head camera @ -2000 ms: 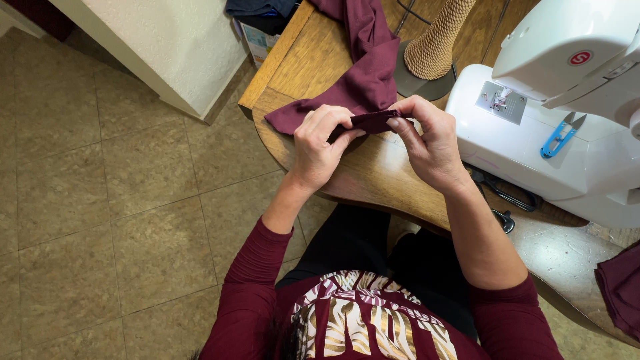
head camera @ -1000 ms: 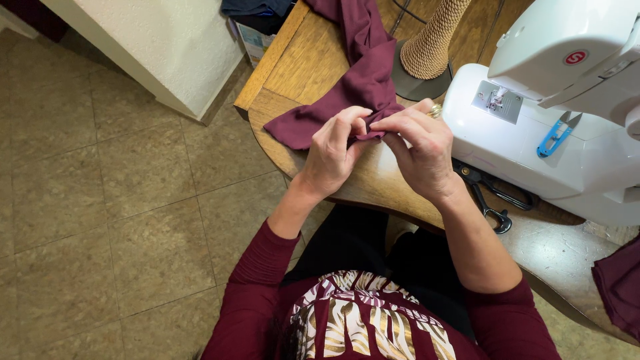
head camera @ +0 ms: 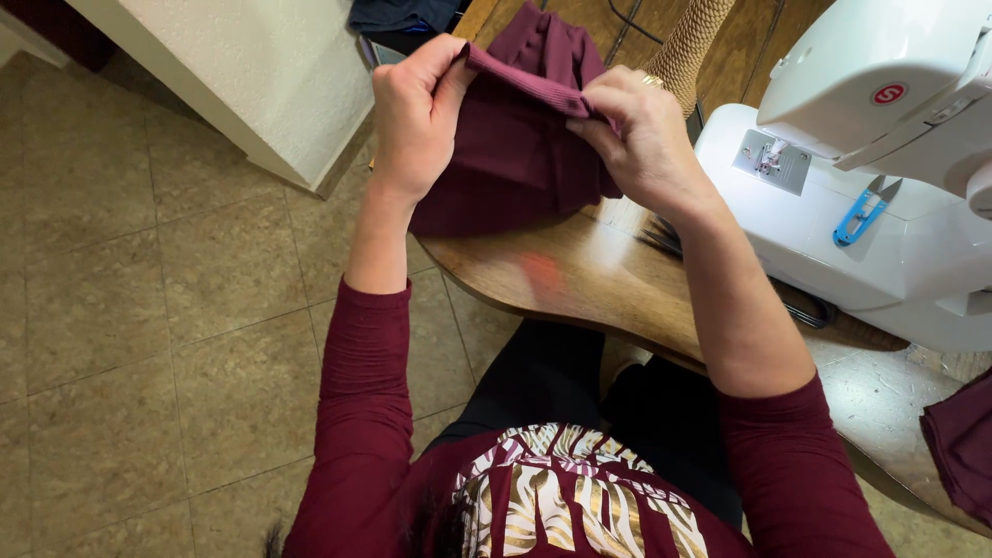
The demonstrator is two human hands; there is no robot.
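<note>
Maroon fabric [head camera: 511,167] hangs from both my hands over the rounded corner of the wooden table. My left hand [head camera: 418,112] pinches one end of its folded, ribbed-looking edge between thumb and fingers. At the other end of that edge, my right hand [head camera: 639,139], with a ring on one finger, grips the cloth. The edge is stretched between them, sloping down to the right. More of the same cloth lies bunched behind it.
A white sewing machine [head camera: 860,225] stands at the right, blue thread snips [head camera: 864,213] on its bed. Black-handled scissors [head camera: 806,306] lie partly hidden by my right arm. A rope-wrapped post [head camera: 686,54] rises behind my right hand. More maroon cloth [head camera: 965,453] lies at the table's right edge.
My hands were close together on the fabric; now they are wide apart, with its edge held out between them. The cloth is lifted and spread, where before it lay on the table.
</note>
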